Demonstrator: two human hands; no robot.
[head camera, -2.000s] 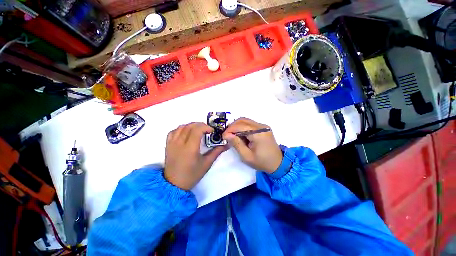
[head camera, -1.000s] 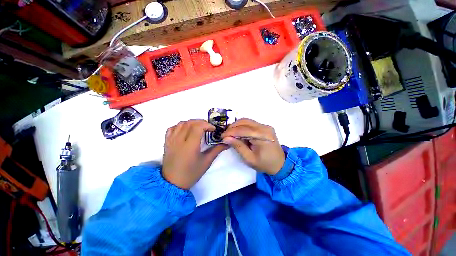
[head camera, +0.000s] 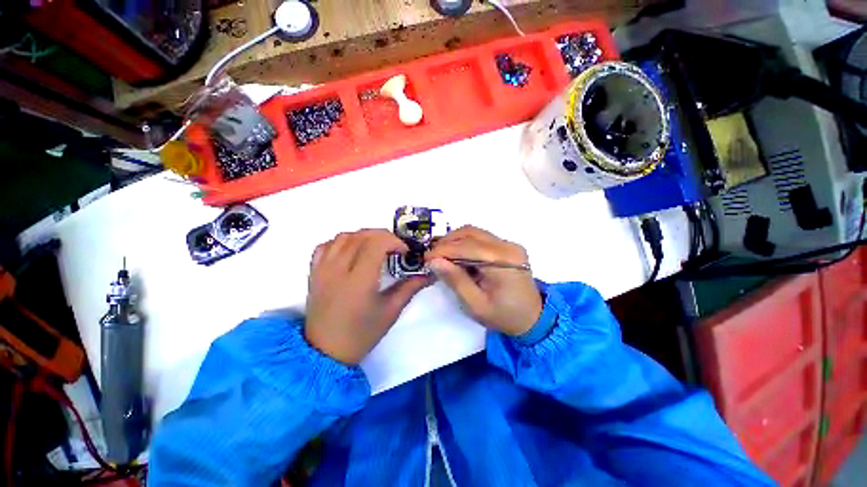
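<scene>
A small dark and silver device (head camera: 413, 228) with a round lens-like part is held over the white sheet at the middle. My left hand (head camera: 354, 293) grips its left and lower side with thumb and fingers. My right hand (head camera: 490, 283) holds a thin pen-length tool, perhaps tweezers (head camera: 490, 264), with its near end at the device; the tip is hidden by the fingers. A silver and black housing (head camera: 226, 233) lies alone on the sheet, left of my hands.
A red divided tray (head camera: 437, 126) with small parts and a cream knob-shaped piece (head camera: 404, 101) lies behind. A stained white pot (head camera: 551, 152) stands right, beside a blue base (head camera: 656, 190) and grey box (head camera: 808, 204). A grey electric screwdriver (head camera: 123, 376) lies far left.
The view has shifted slightly, so the tray and housing sit a little differently. The thin tool in my right hand has tilted a little. Both hands keep their grip near the device.
</scene>
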